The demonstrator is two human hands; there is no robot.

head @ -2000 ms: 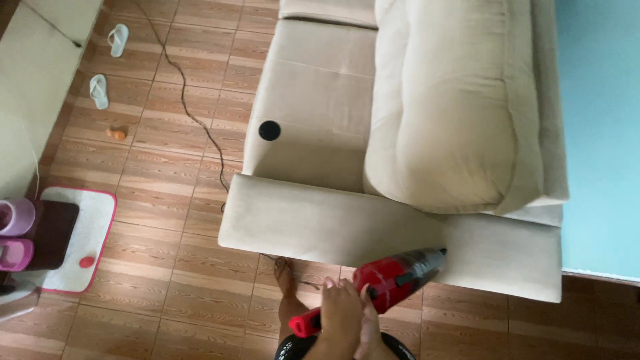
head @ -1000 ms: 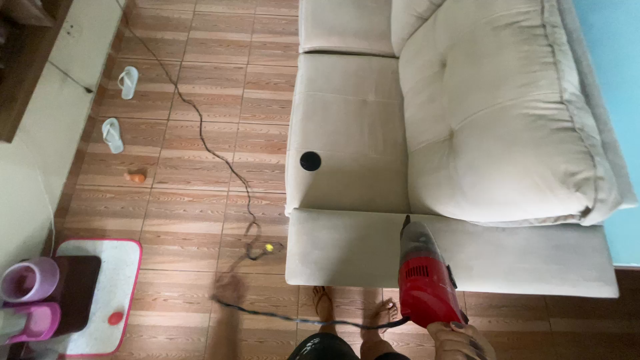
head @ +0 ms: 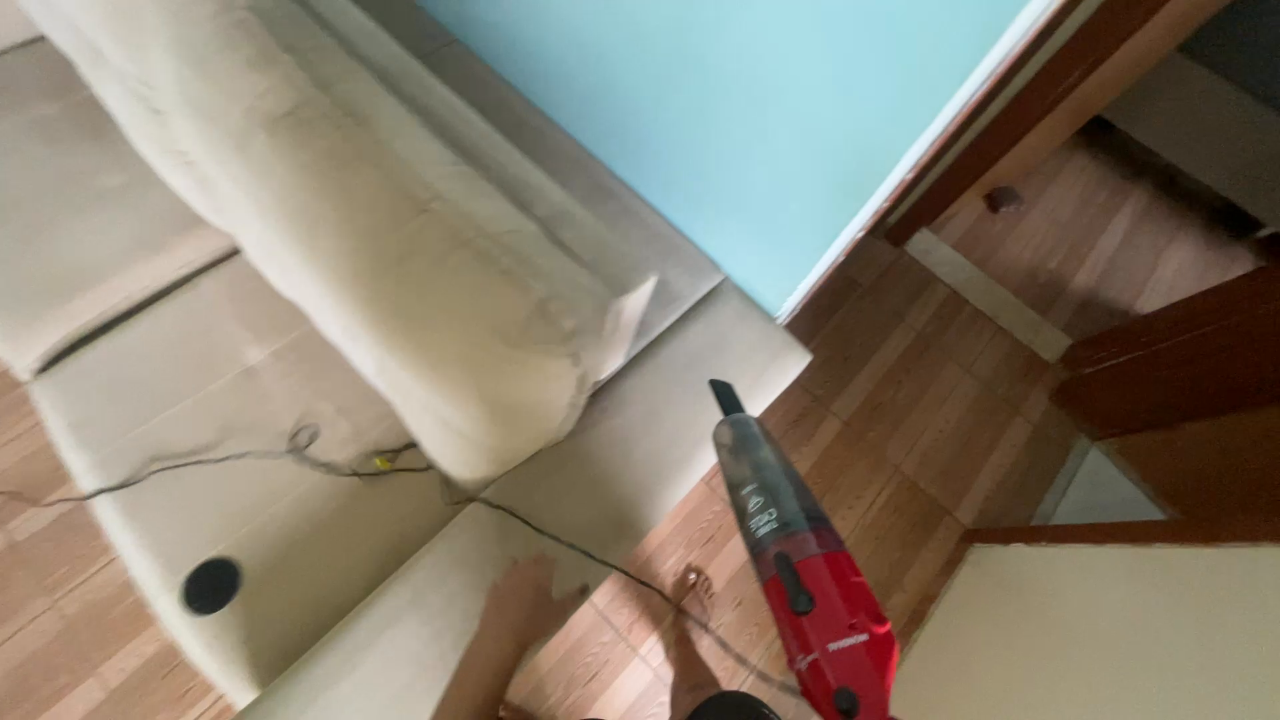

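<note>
A red handheld vacuum cleaner [head: 815, 590] with a clear, dark-tinted front and a black crevice nozzle rises from the bottom edge, its tip over the end of the beige sofa's armrest [head: 610, 450]. The hand on its handle is out of frame. My left hand [head: 530, 600], blurred, is at the armrest's front side, close to the black power cord [head: 570, 545]. No object shows in its fingers. The cord runs over the seat and armrest towards the vacuum, with a yellow piece [head: 383, 463] on it. A black disc [head: 212, 586] lies on the seat.
A thick back cushion [head: 400, 260] stands along the sofa, beside a light blue wall [head: 700, 120]. Right of the armrest, wood-look floor tiles [head: 900, 410] lead to an open doorway with a brown frame [head: 910, 215]. My bare foot [head: 693, 590] is on the floor below the armrest.
The view has swung right to the doorway. The cord, on the floor one second ago, now lies across the sofa. My left hand has come into view; the hand holding the vacuum has left it.
</note>
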